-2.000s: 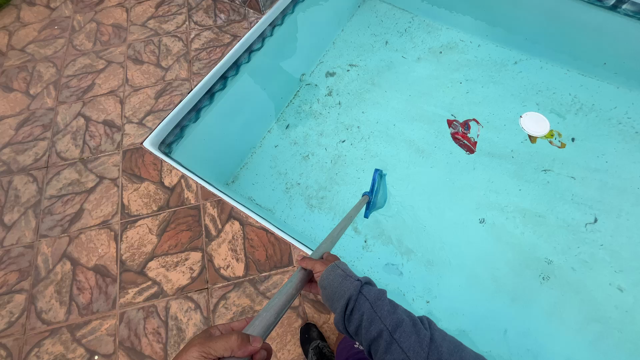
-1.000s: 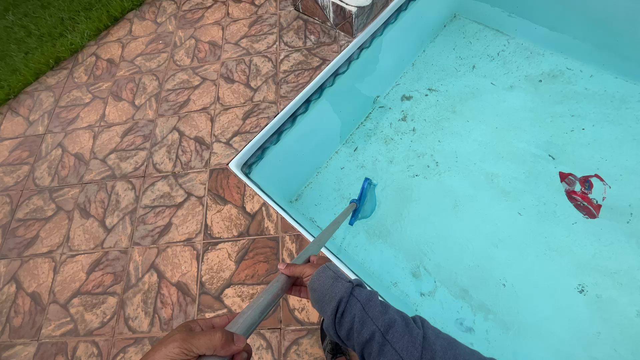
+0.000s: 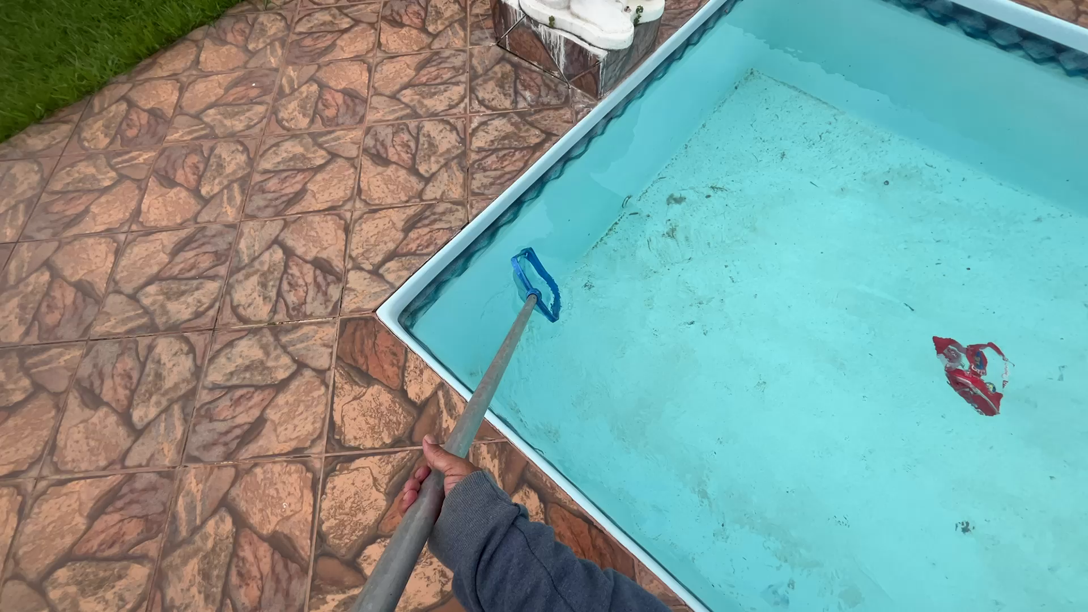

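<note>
My right hand (image 3: 438, 476), in a dark grey-blue sleeve, is closed around a long grey pole (image 3: 484, 395). The pole reaches over the pool's white edge to a blue-framed skimmer net (image 3: 537, 286), which lies at the water near the pool's left corner. The lower end of the pole runs out of the bottom of the view. My left hand is outside the frame. A torn red wrapper (image 3: 971, 374) shows in the water at the right, well away from the net. Dark debris (image 3: 676, 200) lies scattered over the pale pool floor.
The white pool rim (image 3: 544, 174) runs diagonally from the near corner to the top. Stone-patterned tiles (image 3: 280, 280) cover the ground at the left, with grass (image 3: 76, 51) at the upper left. A tiled pedestal with a white base (image 3: 586, 25) stands beside the rim.
The net has turned in the water and is nearer the pool's left wall. My left hand, on the pole in both earlier frames, has gone out of view. The view has swung left.
</note>
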